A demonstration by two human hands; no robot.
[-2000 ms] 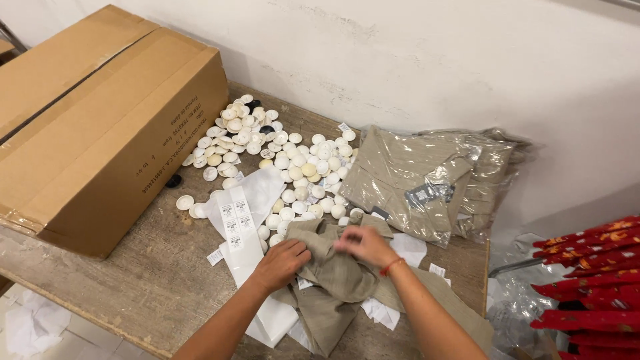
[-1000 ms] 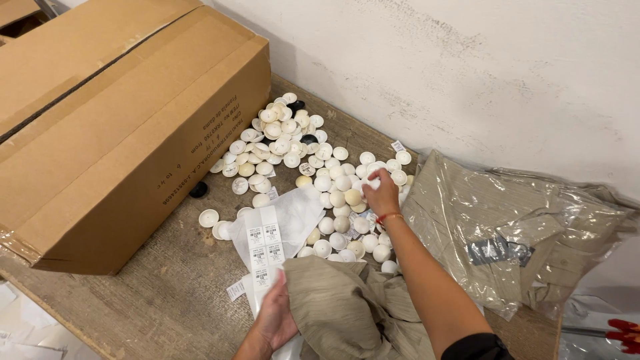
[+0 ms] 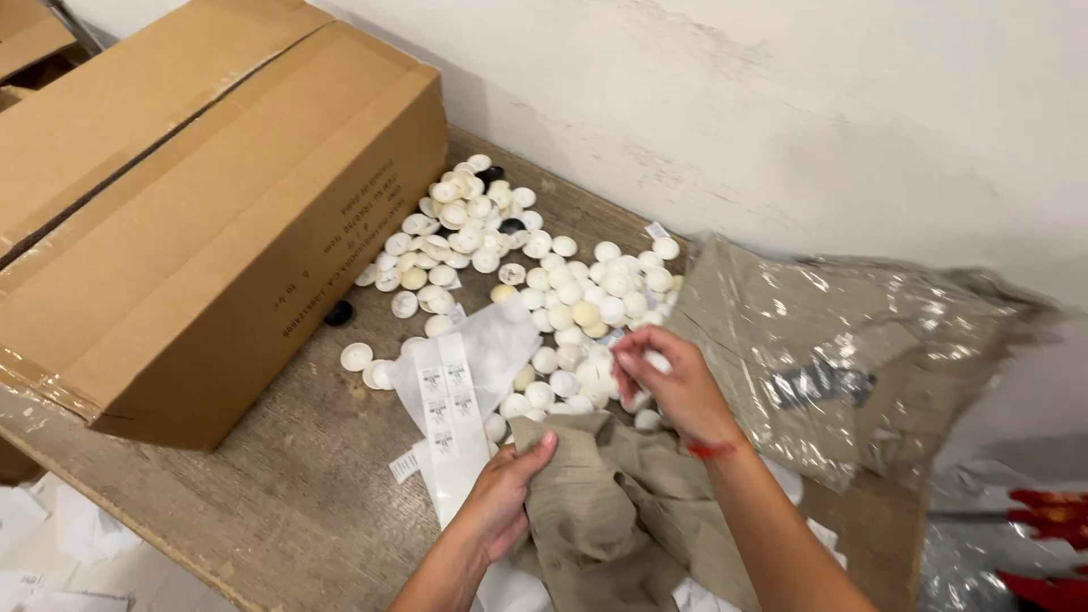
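My left hand (image 3: 508,495) grips the edge of an olive-beige cloth garment (image 3: 595,510), thumb on top. My right hand (image 3: 667,374) is above the pile of round white security tags (image 3: 586,314), its fingers curled beside a white tag; whether it holds that tag I cannot tell. A few black tags (image 3: 512,226) lie among the white ones. Left of the garment, a strip of printed white labels (image 3: 448,399) rests on a translucent white sheet (image 3: 501,340). A folded beige garment in a clear plastic bag (image 3: 765,340) lies to the right.
A large taped cardboard box (image 3: 212,212) stands on the wooden table (image 3: 280,501) at the left, bearing print. A pale wall (image 3: 807,127) rises behind. Paper scraps (image 3: 89,523) lie on the floor at lower left. Red patterned cloth (image 3: 1050,518) and clear plastic (image 3: 969,544) are at lower right.
My left hand has stayed on the garment. My right hand was on the garment two seconds ago, then reached into the white tags, and is now lower, nearer the garment.
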